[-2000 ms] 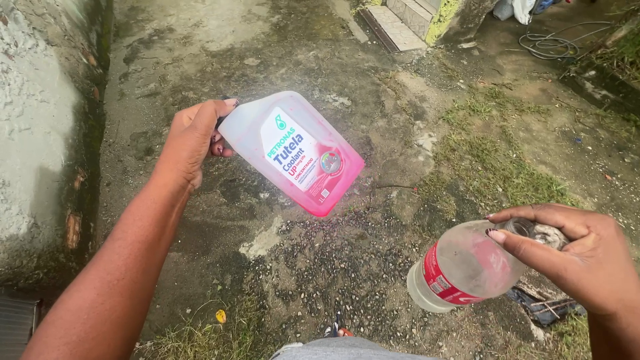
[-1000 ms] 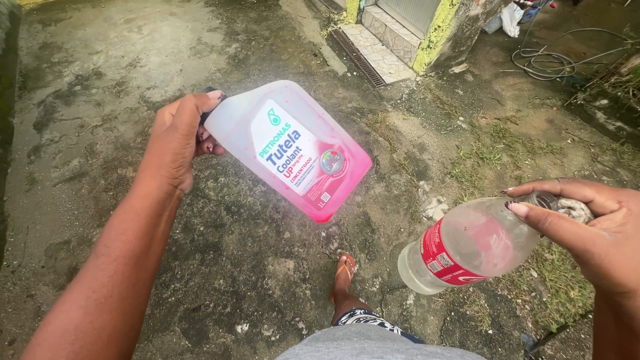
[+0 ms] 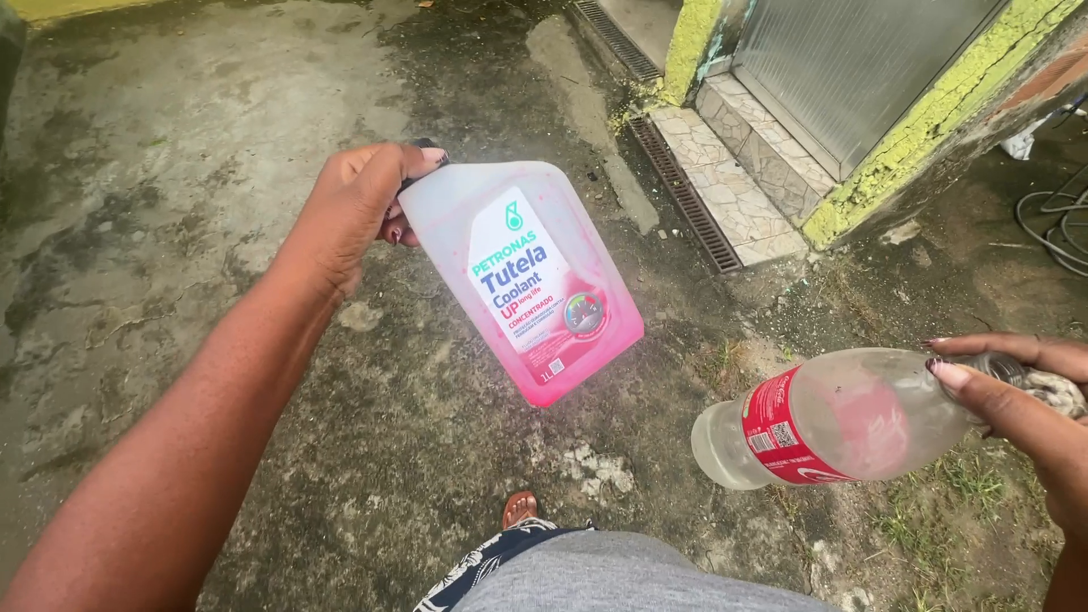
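Observation:
My left hand (image 3: 365, 204) grips a translucent Petronas Tutela coolant jug (image 3: 523, 280) by its dark cap end, at the jug's upper left. Pink liquid shows in the tilted jug's lower part. On the right, my right hand (image 3: 1020, 399) holds a clear plastic bottle (image 3: 875, 416) by its neck, between thumb and fingers. The bottle has a red label, lies nearly sideways in the air with its base to the left, and has cloudy liquid inside. A whitish cloth-like wad (image 3: 1054, 391) sits at the bottle's mouth, partly hidden by my fingers. Jug and bottle are apart.
Below is rough, stained concrete ground (image 3: 357, 442) with grass patches (image 3: 960, 484) at the lower right. A tiled step (image 3: 722, 170) with a metal drain grate (image 3: 684, 195) fronts a ribbed door (image 3: 858, 68) in a yellow frame. A coiled hose (image 3: 1058, 221) lies at the far right.
The view has swung so that the step and door show more fully. Both hands keep hold of the jug and the bottle.

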